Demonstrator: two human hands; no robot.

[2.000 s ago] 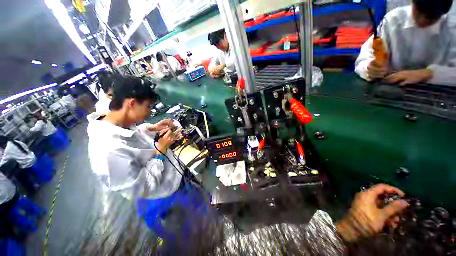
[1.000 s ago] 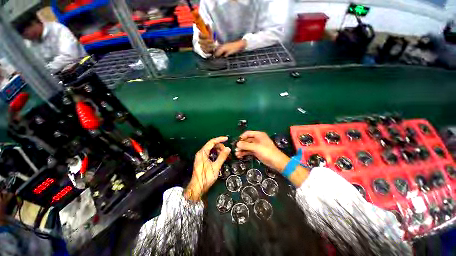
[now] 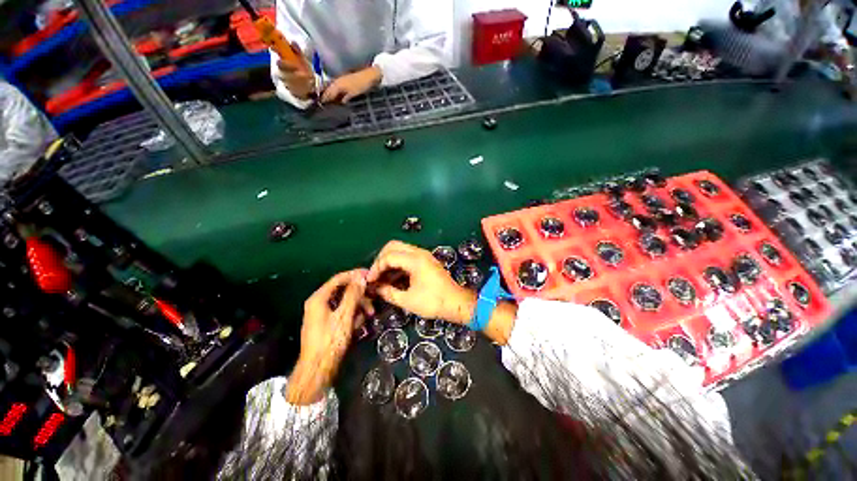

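Observation:
My left hand [image 3: 331, 324] and my right hand [image 3: 418, 284] meet at their fingertips in the middle of the view. The left fingers are curled around a small dark round unit [image 3: 337, 297], mostly hidden by them. My right thumb and fingers are pinched against the left fingertips; whether they hold a part is hidden. A blue wrist band [image 3: 488, 299] is on my right wrist. A cluster of loose round units [image 3: 425, 358] with silver rims lies on the green mat just in front of and beside the hands.
A red tray [image 3: 628, 318] of round units lies right, a pale tray [image 3: 816, 221] beyond it. The black test fixture [image 3: 113, 310] with red clamp handles [image 3: 47, 264] stands left. Single units [image 3: 282, 230] and white scraps lie ahead. A person [image 3: 362, 47] works opposite.
The view has turned right, so the fixture sits further left and more of the red tray shows. My hands have come together until their fingertips touch.

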